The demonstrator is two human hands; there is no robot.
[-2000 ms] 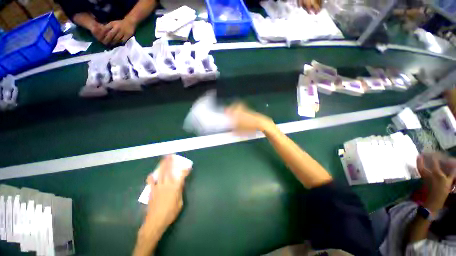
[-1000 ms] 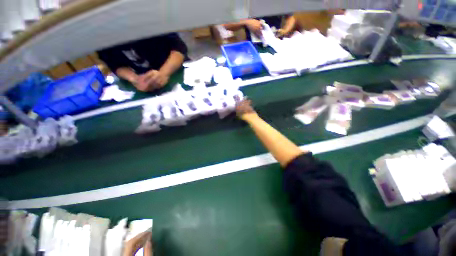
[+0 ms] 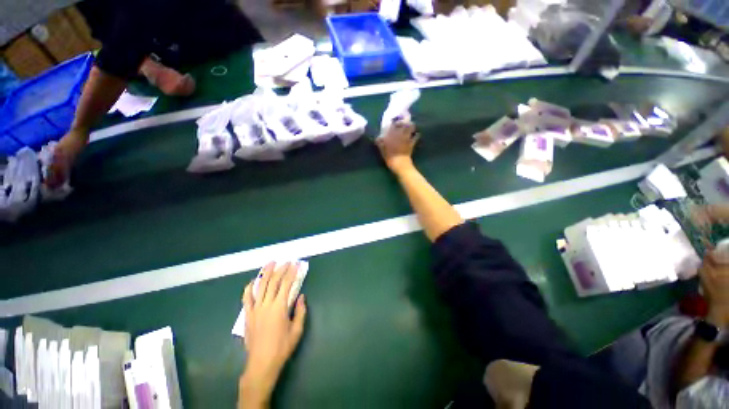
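My left hand (image 3: 273,315) lies over a white unit box (image 3: 300,279) on the green worktop, fingers on it; the box's edges show around the hand. My right hand (image 3: 398,144) reaches across the belt and holds a white bagged product (image 3: 400,105), its loose end pointing up and away. A row of several bagged products (image 3: 276,124) stands on the belt left of my right hand. Grouped cartons (image 3: 68,363) stand at the lower left, with one carton (image 3: 156,371) leaning beside them, purple picture showing.
Loose cartons (image 3: 534,156) lie on the belt (image 3: 320,192) at right. More grouped cartons (image 3: 627,252) stand by a neighbour's hands (image 3: 715,275). Across the belt are a blue bin (image 3: 364,44), a larger blue tote (image 3: 48,100) and a person's arm (image 3: 92,104) reaching to bags at left.
My left hand has come from the lower-left cartons onto a box in the middle. My right hand now holds a bag apart from the row. The person opposite has reached left.
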